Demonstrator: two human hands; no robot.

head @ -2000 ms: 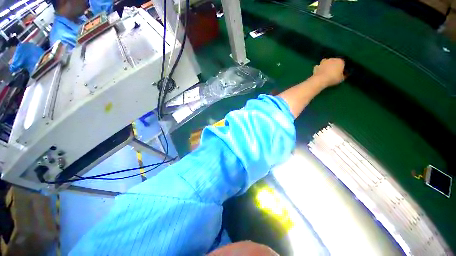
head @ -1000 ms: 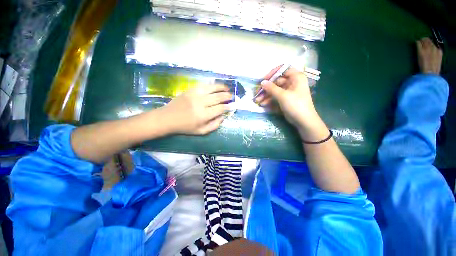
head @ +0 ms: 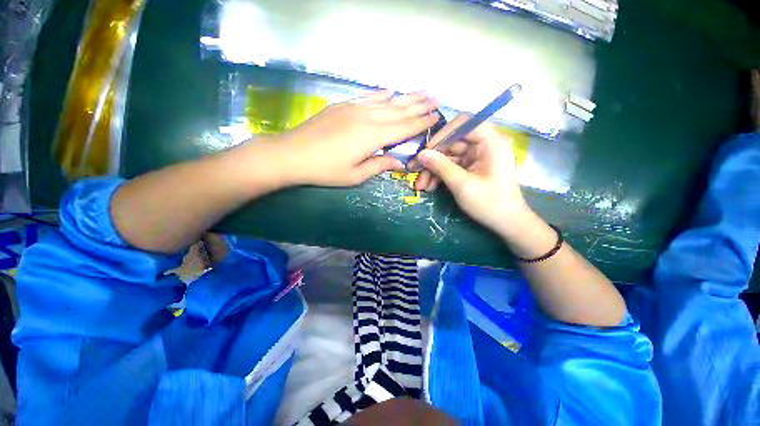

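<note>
A small LCD module (head: 403,151) with a pale surface and dark edge lies in front of me, partly hidden by my fingers. Its orange-gold flex cable (head: 411,178) points toward me. My left hand (head: 350,141) lies over the module, fingers extended and thumb at its near edge, holding it. My right hand (head: 479,170) holds grey tweezers (head: 487,113) like a pen, their tip down at the module's right side. The exact tip contact is hidden by the fingers.
A shiny liner sheet (head: 333,37) lies beyond my hands. Yellow tape pieces (head: 279,110) are left of them. Adhesive sheets (head: 583,15) are at the far right, and an amber strip bundle (head: 96,91) at left. Liner scraps (head: 437,226) lie near the bench edge. A neighbour's blue sleeve (head: 708,216) is at right.
The view swung from the machine side to the bench, then shifted closer. Since a second ago, both hands have come together at the module, and the flex cable now shows.
</note>
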